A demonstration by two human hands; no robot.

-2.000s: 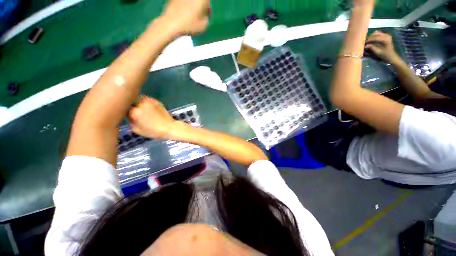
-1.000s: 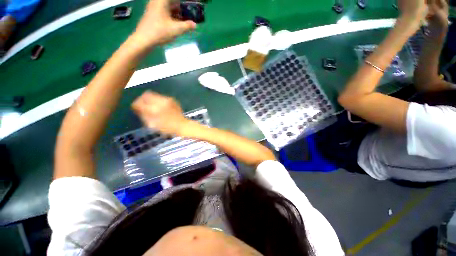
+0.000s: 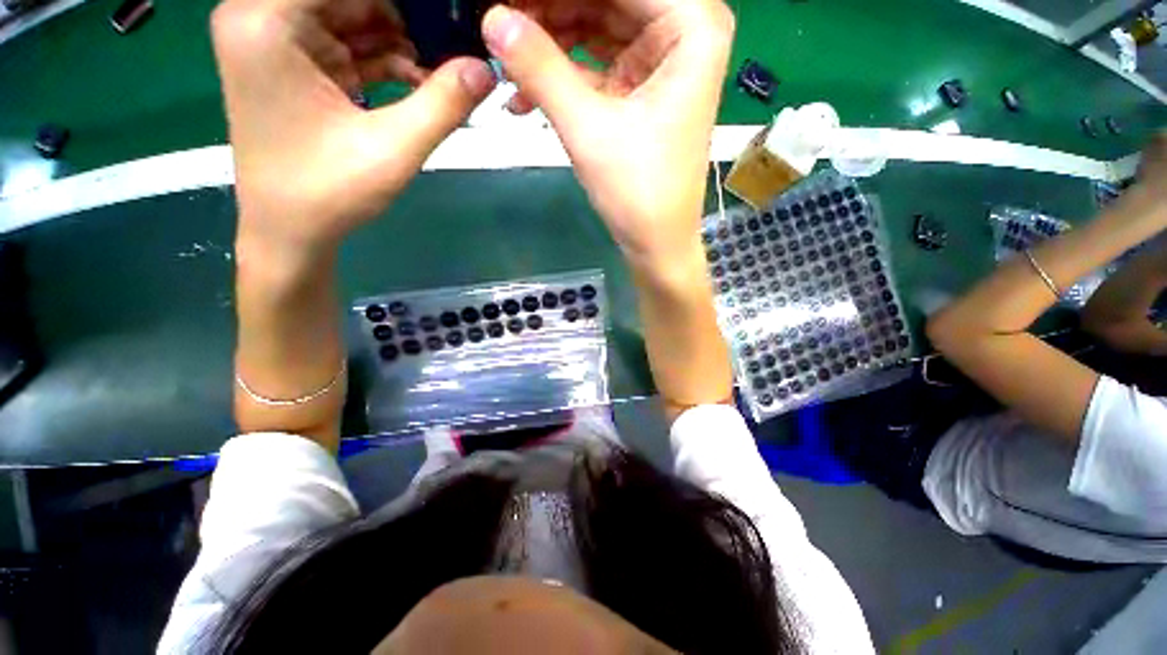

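My left hand (image 3: 339, 122) and my right hand (image 3: 614, 115) are raised over the belt at the top of the view. They hold a small black unit (image 3: 444, 28) between them, with both thumbs at its near edge. The unit is partly cut off by the upper edge and partly hidden by fingers. Below my hands, the small clear sticker sheet (image 3: 493, 374) lies on the bench, with rows of round black adhesive pieces (image 3: 470, 315) along its far edge. The large sticker sheet (image 3: 819, 307), full of black dots, lies to the right.
An amber bottle (image 3: 764, 173) with a white top stands beyond the large sheet. The green belt (image 3: 883, 77) carries several black units (image 3: 756, 79) behind a white rail (image 3: 960, 147). Another black unit (image 3: 929, 232) lies on the bench. Another person's arm (image 3: 1049, 282) is at the right.
My right hand has moved up from over the small sheet to the unit beside my left hand. The small sheet is uncovered. The view has shifted, and the neighbouring person's arm has lowered.
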